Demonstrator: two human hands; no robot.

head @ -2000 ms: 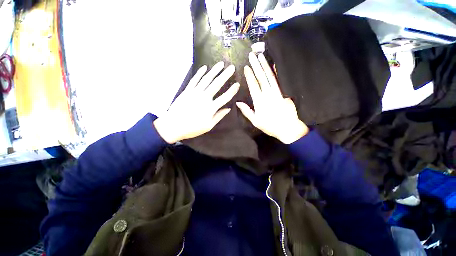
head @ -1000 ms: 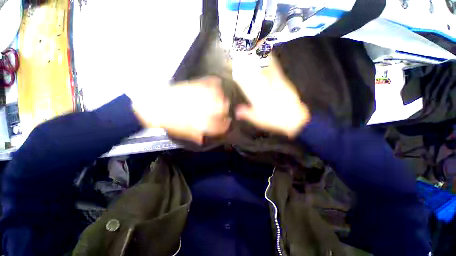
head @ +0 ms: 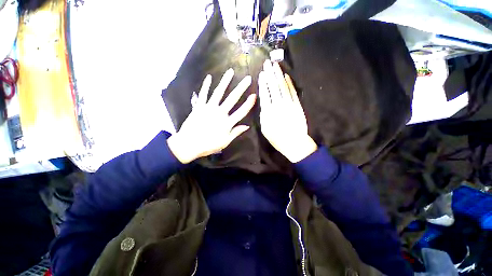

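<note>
The dark brown garment cloth (head: 350,81) lies on the white machine table, spread under both hands and bulging up to the right of the needle. The presser foot and needle (head: 251,39) of the sewing machine are at top centre, over the cloth, with a bright glow below them. My left hand (head: 216,116) lies flat on the cloth, fingers spread, left of and below the needle. My right hand (head: 283,113) lies flat on the cloth just right of it, fingers close together and pointing at the presser foot. Neither hand grips anything visible.
A yellow wooden strip (head: 44,75) runs along the left of the white table (head: 121,70). Red scissor handles (head: 8,78) show at the far left edge. Dark fabric (head: 437,156) is heaped at the lower right, with a blue item (head: 472,207) beyond it.
My left hand has gone from a blurred, closed shape to flat and spread on the cloth. More cloth now lies spread out left of the needle. My right hand has straightened and drawn its fingers together.
</note>
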